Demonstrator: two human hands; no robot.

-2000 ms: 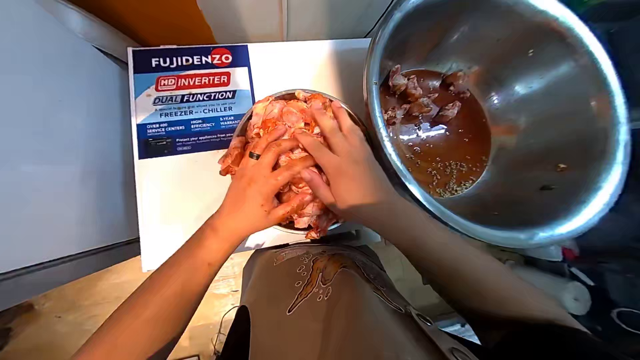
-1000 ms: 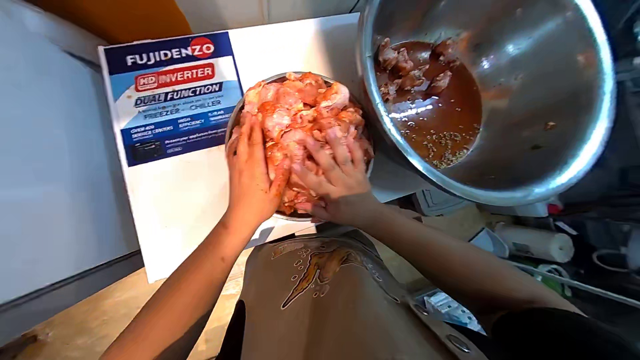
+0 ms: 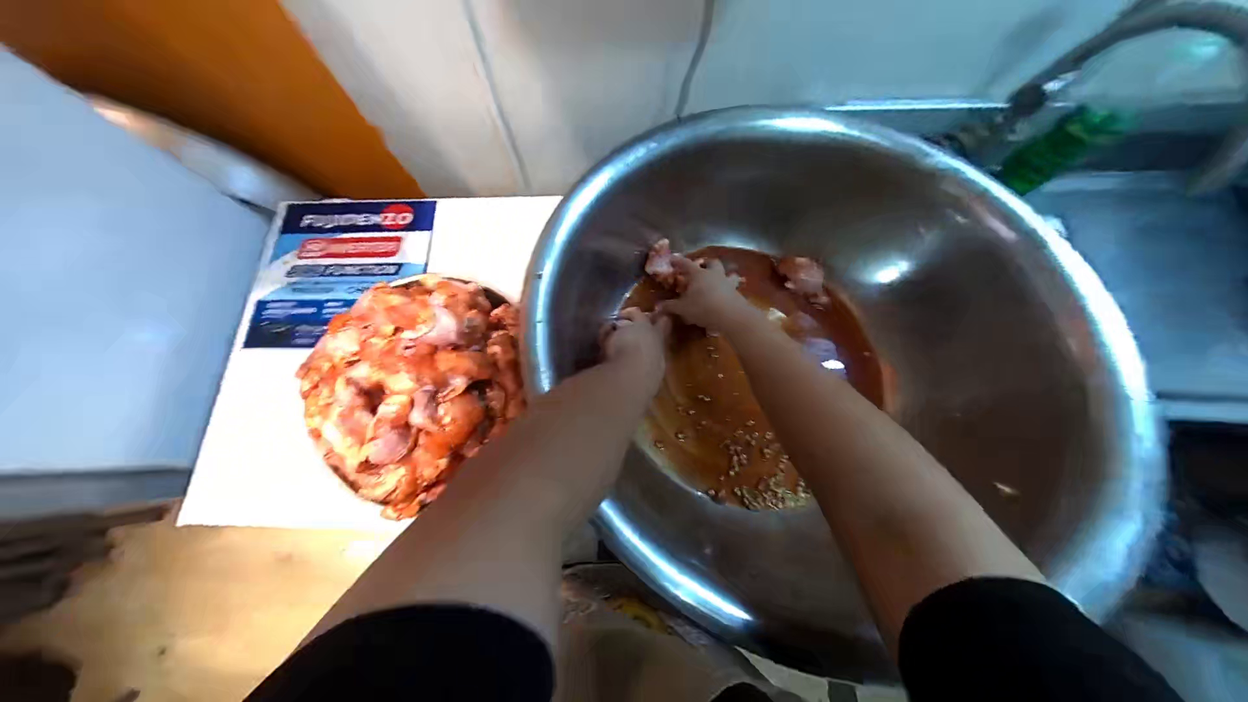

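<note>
A large stainless steel basin (image 3: 985, 390) holds reddish-brown marinade (image 3: 721, 390) with pale bits in it and a few pieces of raw meat (image 3: 803, 276). Both hands reach down inside it. My left hand (image 3: 636, 336) is at the basin's left inner wall, fingers curled at the meat; whether it grips a piece is unclear. Just to its upper right, my right hand (image 3: 704, 294) has its fingertips on raw meat at the marinade's edge. Left of the basin, a round container, mostly hidden, is heaped with marinated raw meat (image 3: 409, 390).
Under the meat container is a white freezer top (image 3: 239, 429) with a printed Fujidenzo sticker (image 3: 341, 263). A wall stands behind. At the upper right are a faucet (image 3: 1082, 58), a green item (image 3: 1063, 146) and a sink (image 3: 1160, 283). A pale appliance panel (image 3: 107, 292) is at the left.
Both hands have left the heaped meat in the round container and moved right into the steel basin, down to the pieces there. The view has swung toward the basin.
</note>
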